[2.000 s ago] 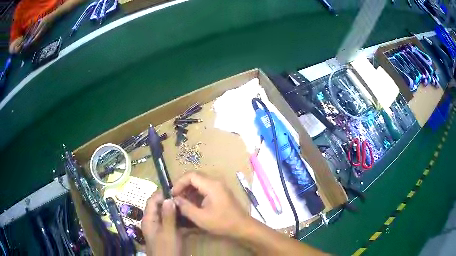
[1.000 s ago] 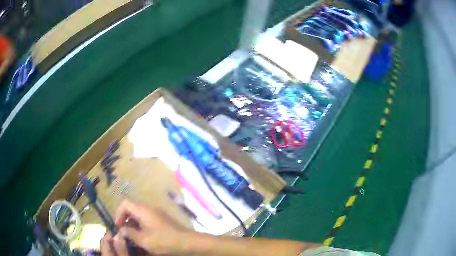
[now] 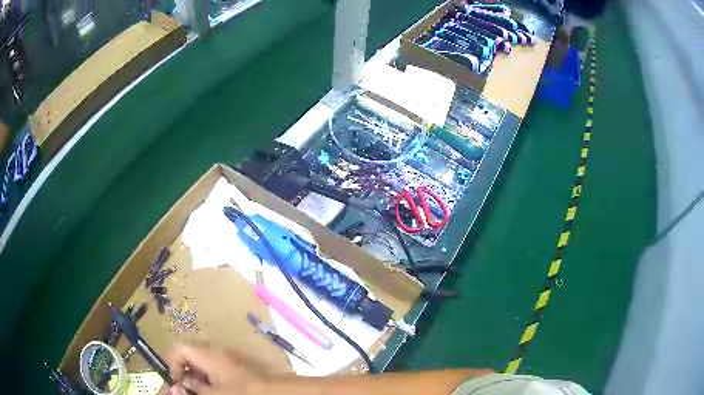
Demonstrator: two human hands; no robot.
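Note:
A long black tapered handle unit (image 3: pixel 139 341) slants over the lower left of the cardboard tray (image 3: pixel 401 282). My right hand (image 3: pixel 202 372) is at its lower end with fingers bent around it, near the bottom edge. My left hand is not visible; the picture's edge cuts off that area. A blue electric screwdriver (image 3: pixel 274 241) with black cord lies on white cloth (image 3: pixel 202 230). A pink pen-like tool (image 3: pixel 292 315) and dark tweezers (image 3: pixel 279 339) lie beside it. Tiny screws (image 3: pixel 184 318) and short black parts (image 3: pixel 160 279) lie on the cardboard.
A tape roll (image 3: pixel 103 369) and a perforated sheet (image 3: pixel 143 383) are at the tray's left. Beyond the tray's right wall are red-handled scissors (image 3: pixel 421 210), wires and a clear coil (image 3: pixel 378 127). A box of stylers (image 3: pixel 463 38) stands farther back. Yellow-black tape (image 3: pixel 567 224) marks the floor.
The view has swung right, so the tray sits lower left in the picture. My left hand has gone out of the frame. My right hand stays at the handle unit.

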